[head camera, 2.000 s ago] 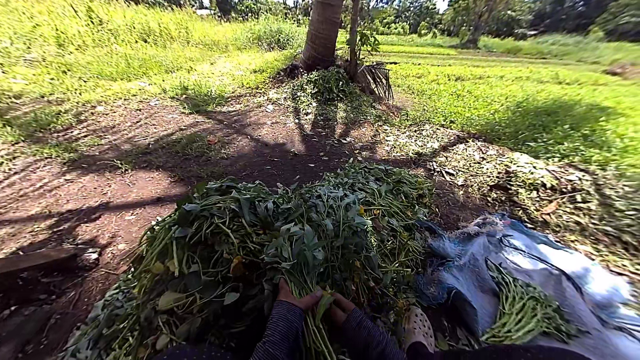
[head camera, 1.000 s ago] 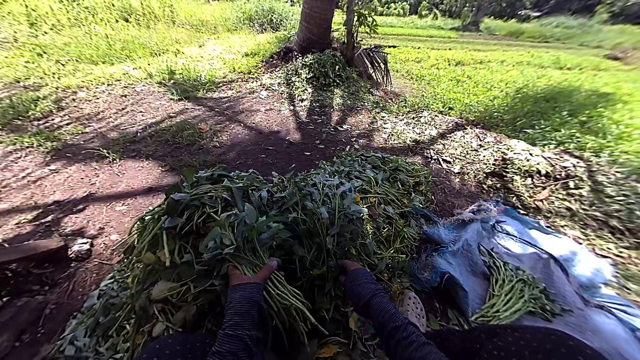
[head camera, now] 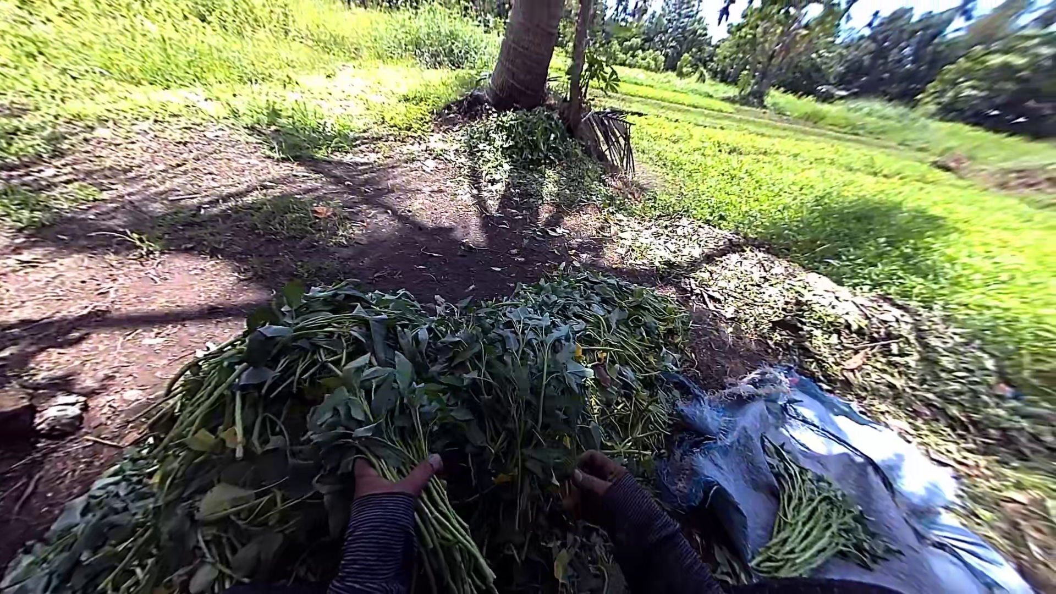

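A bundle of leafy green stems (head camera: 441, 520) lies in my left hand (head camera: 396, 480), the thumb across the stems and the cut ends pointing down toward me. My right hand (head camera: 592, 483) is at the right, its fingers curled close to a few thin stems of the pile; whether it grips one is unclear. Both hands are over the near side of a large heap of leafy greens (head camera: 495, 346). To the right, a smaller bundle of green stems (head camera: 813, 520) rests on a white and blue woven plastic sack (head camera: 891, 462).
Beyond the heap is shaded bare soil (head camera: 445, 264) with scattered leaves. A tree trunk (head camera: 525, 54) stands farther back, with leafy cuttings (head camera: 524, 140) at its base. A stone (head camera: 59, 414) lies at the left edge. Dry plant litter (head camera: 792, 305) borders the grass on the right.
My hands, close together two seconds ago, are now apart, the left still with the bundle. Since one second ago, my right hand has moved a little nearer to me.
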